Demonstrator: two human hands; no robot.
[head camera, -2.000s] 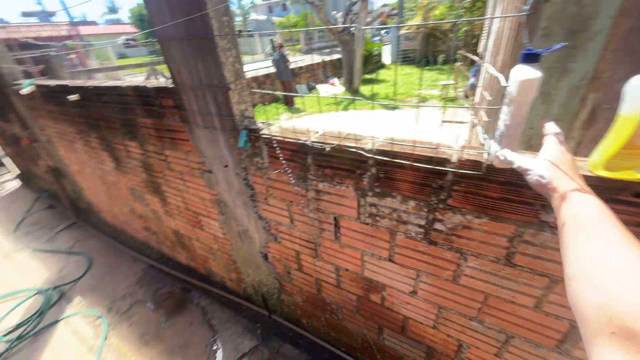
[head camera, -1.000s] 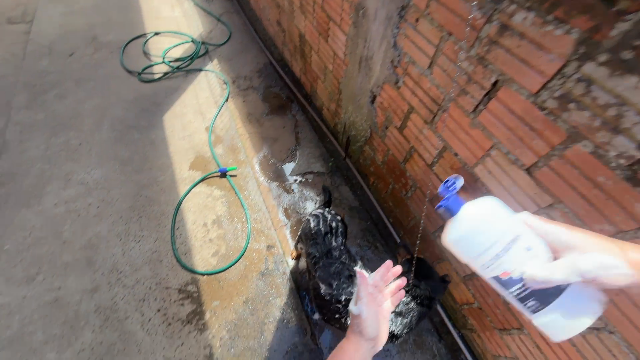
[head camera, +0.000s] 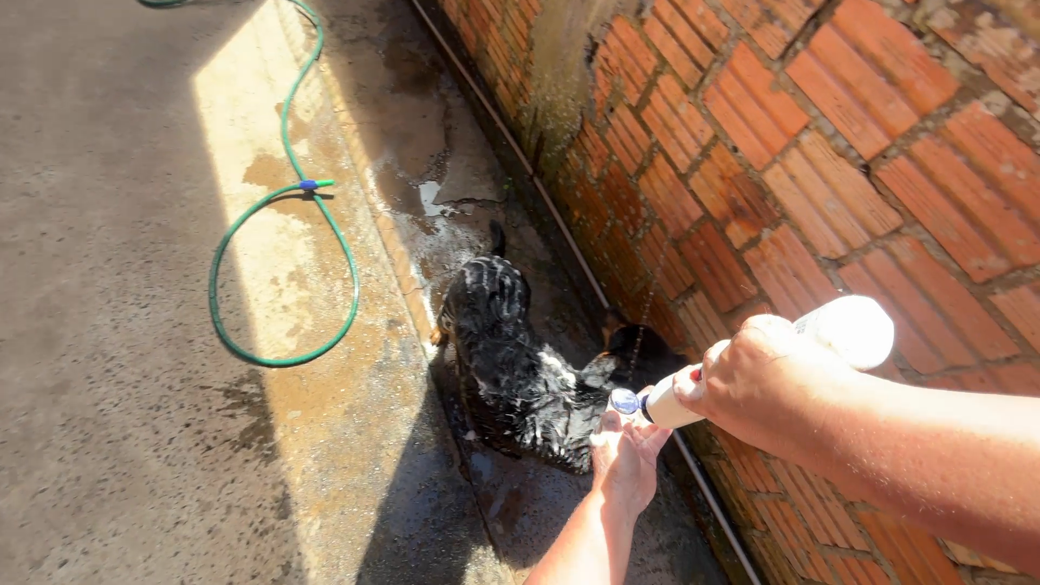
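Observation:
My right hand is closed around a white plastic bottle, which is tipped down to the left with its blue flip cap open. Beneath that cap, my left hand is held palm up with its fingers apart; whether liquid lies in the palm cannot be seen. A black dog with wet fur and streaks of lather stands below my hands on the wet concrete. Its head is turned toward the brick wall, in shadow and partly hidden by the bottle and my hand. A thin chain rises from near its head.
The hollow-brick wall runs along the right, with a thin pipe at its foot. On the concrete floor at the left lies a looped green garden hose with a blue and green fitting. A small puddle is behind the dog.
The view has swung down from the wall. My right hand, first at the wall top by the bottle, then held the bottle upright-tilted; now the bottle is tipped over my left hand.

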